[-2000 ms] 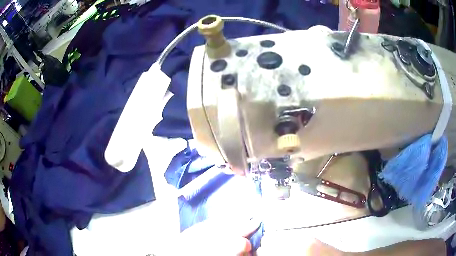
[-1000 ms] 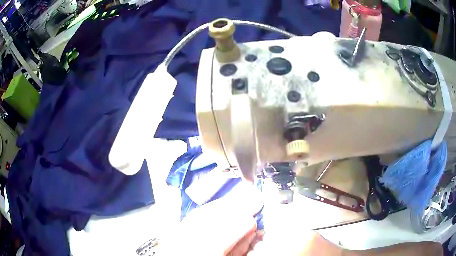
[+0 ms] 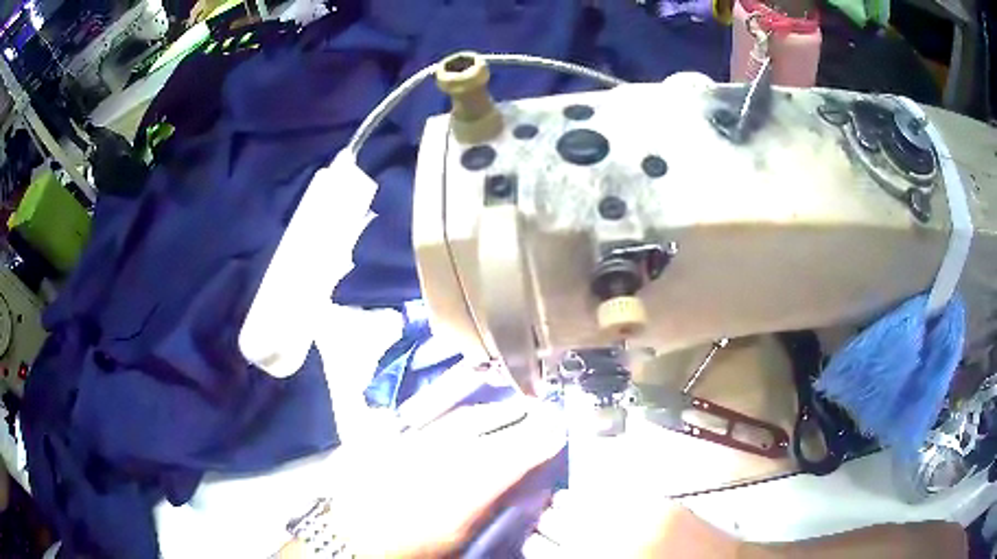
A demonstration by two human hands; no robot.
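Observation:
A navy panel (image 3: pixel 512 526), purple under the lamp, shows between my hands at the lower edge, and a bright blue part shows left of the needle. My left hand (image 3: pixel 437 480) lies flat over the work, its fingers towards the needle area; glare hides whether it grips cloth. My right hand (image 3: pixel 623 526) is right of the panel, its fingertips closed at the cloth's edge, partly lost in glare. The cream sewing machine head (image 3: pixel 722 207) stands above. The presser foot (image 3: pixel 610 415) is in glare; its contact with cloth cannot be told.
A large navy heap (image 3: pixel 197 273) lies left and behind. The white lamp (image 3: pixel 306 268) hangs left of the head. Reddish-brown snips (image 3: pixel 735 426) and black scissors (image 3: pixel 814 437) lie right of the needle, near a blue tassel (image 3: pixel 902 377). A pink flask (image 3: pixel 774 49) stands behind.
My left hand has come further into view and reaches towards the needle, its wrist band now showing more. Less blue cloth shows left of the needle. The view has shifted slightly.

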